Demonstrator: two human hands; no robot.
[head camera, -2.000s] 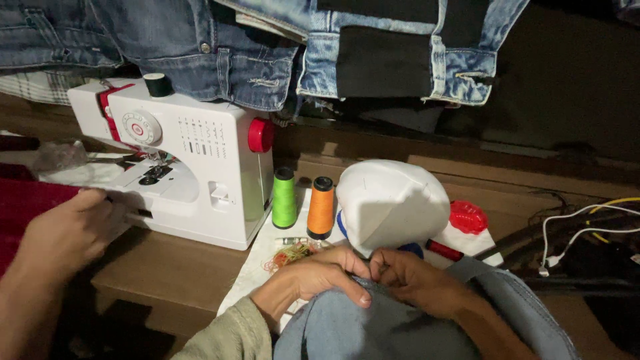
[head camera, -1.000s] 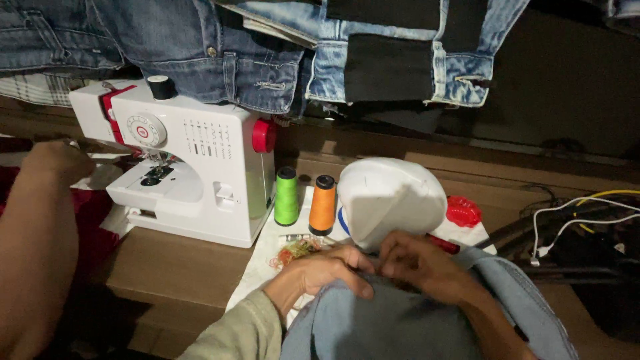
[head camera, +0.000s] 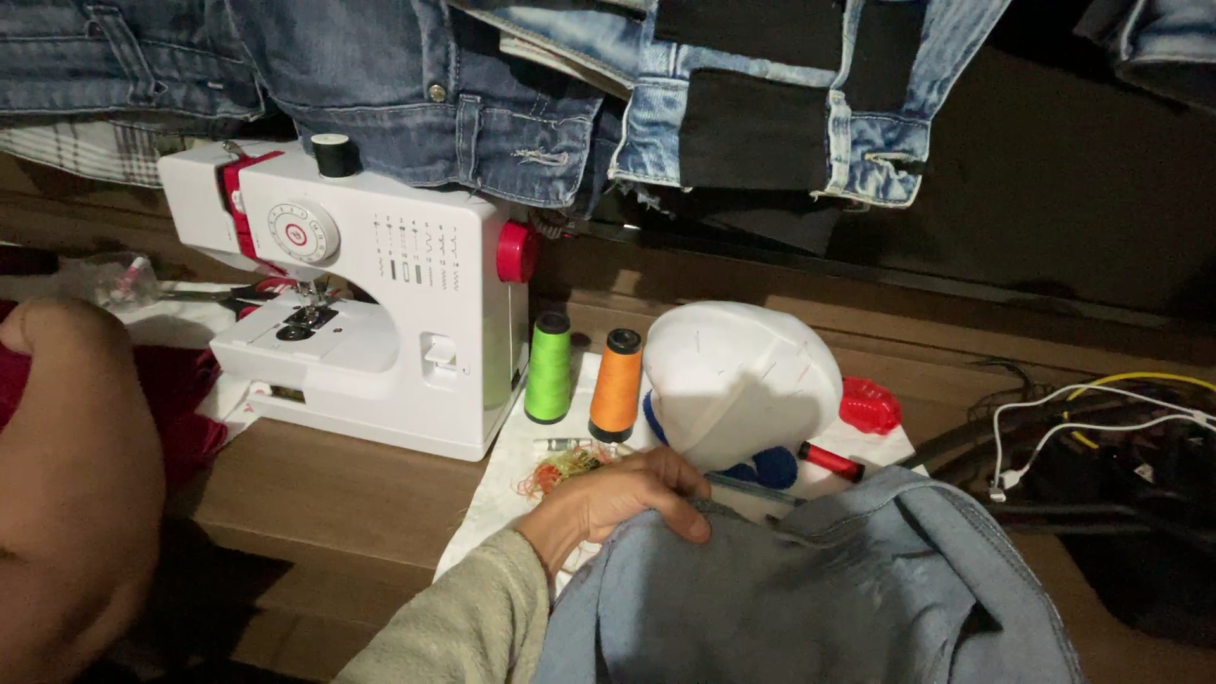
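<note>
My left hand (head camera: 622, 499) grips the edge of a blue-grey denim garment (head camera: 760, 589) between thumb and fingers. My right hand is out of view. Just beyond the left hand stands a white domed pincushion (head camera: 741, 380) with pins in it and blue parts below. Beside it are an orange thread cone (head camera: 616, 385) and a green thread cone (head camera: 549, 369). A tangle of thread scraps (head camera: 560, 470) lies close to my fingers. A red spool (head camera: 831, 462) and a red plastic object (head camera: 869, 406) lie right of the pincushion.
A white sewing machine (head camera: 427, 332) with a black thread spool (head camera: 334, 155) stands at left. Another person's arm (head camera: 81, 494) reaches in beside dark red cloth (head camera: 185, 408). Jeans (head camera: 380, 95) hang across the back. White cables (head camera: 1035, 427) lie at right.
My right hand, beside my left at the garment's edge in both earlier frames, has left the view. The other person's arm at left has shifted, and its hand is no longer clearly visible.
</note>
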